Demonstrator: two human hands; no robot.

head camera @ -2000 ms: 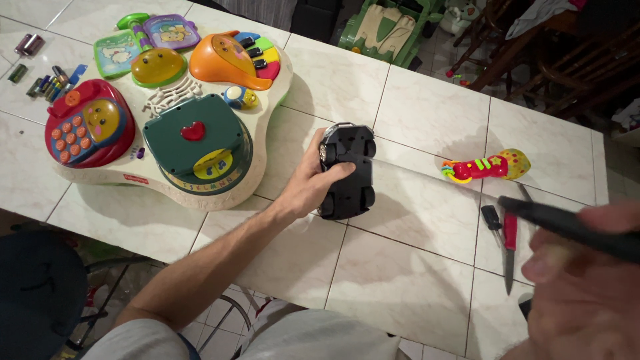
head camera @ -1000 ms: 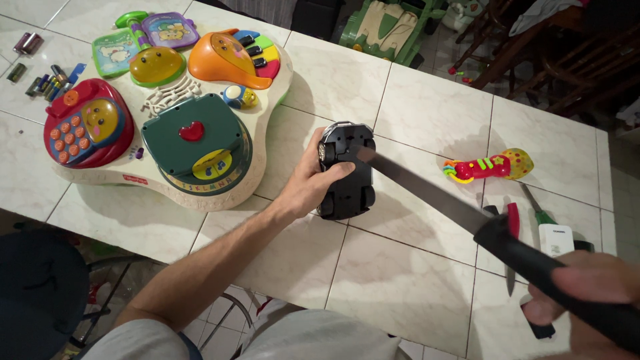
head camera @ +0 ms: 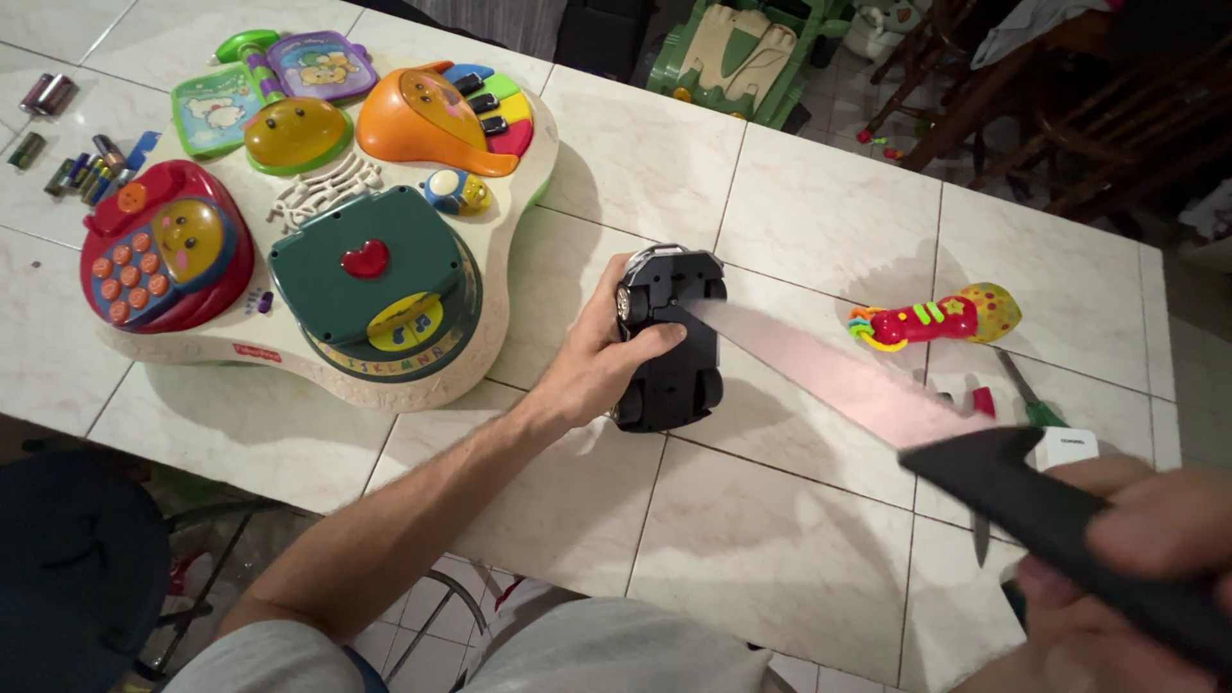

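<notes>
My left hand (head camera: 616, 356) grips a black toy car (head camera: 685, 371) by its left side, with the thumb across its underside, which faces up. The car is over the middle of the tiled table. At the lower right, my right hand (head camera: 1126, 549) is closed on the black handle of a large knife (head camera: 847, 375). The blade slants up and left, and its tip is at the car's underside near a screw hole; whether it touches is unclear. The blade is blurred and reflects pinkish light.
A toy activity table (head camera: 452, 375) stands at the left on the tiled table (head camera: 789, 529), beside several loose batteries (head camera: 91, 178). To the right lie a red toy remote (head camera: 929, 322), a green-handled screwdriver (head camera: 1039, 409), a white object (head camera: 1068, 445) and a partly hidden small knife (head camera: 981, 539).
The large knife has turned in my right hand, so its blade now shows broader and lighter. My left hand holds the toy car in about the same place.
</notes>
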